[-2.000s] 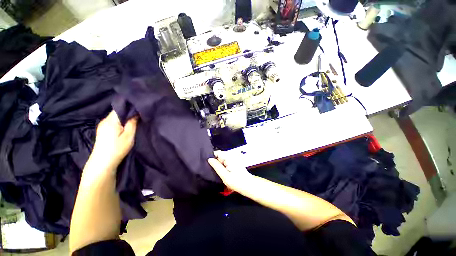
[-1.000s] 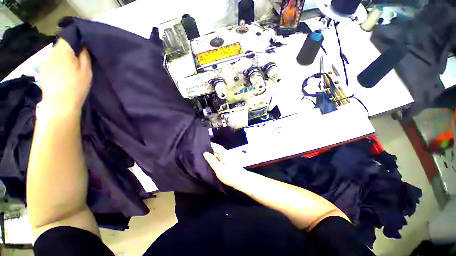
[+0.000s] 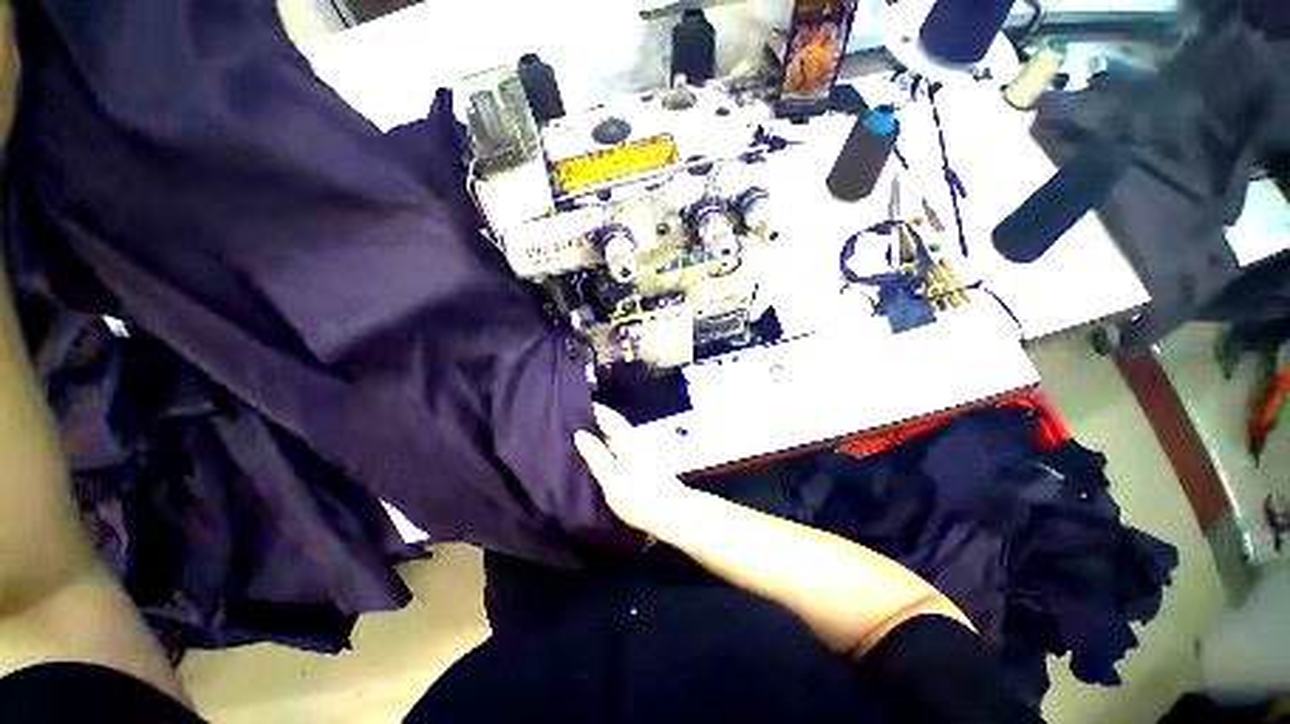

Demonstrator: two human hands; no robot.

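A dark purple-black garment piece (image 3: 326, 283) is stretched from the upper left edge down to the needle area of the overlock machine (image 3: 644, 219). My right hand (image 3: 623, 474) is at the cloth's right edge, just below the needle area, fingertips on the cloth. My left forearm runs up the left edge of the picture; a sliver of skin shows at the top left corner, but the left hand itself is cut off. The garment pile (image 3: 212, 495) lies under the stretched cloth at left.
Blue-tipped thread cone (image 3: 863, 153), another dark cone (image 3: 1058, 209) and small tools (image 3: 941, 276) lie right of the machine. A picture card or phone (image 3: 816, 54) stands behind. Dark cloth (image 3: 990, 523) fills a red-rimmed basket (image 3: 1047, 422) at right. Grey cloth (image 3: 1181, 156) drapes the far right table.
My left arm has swung up and left out of the picture, and the garment piece is lifted and stretched out with it. My right hand has stayed near the needle area.
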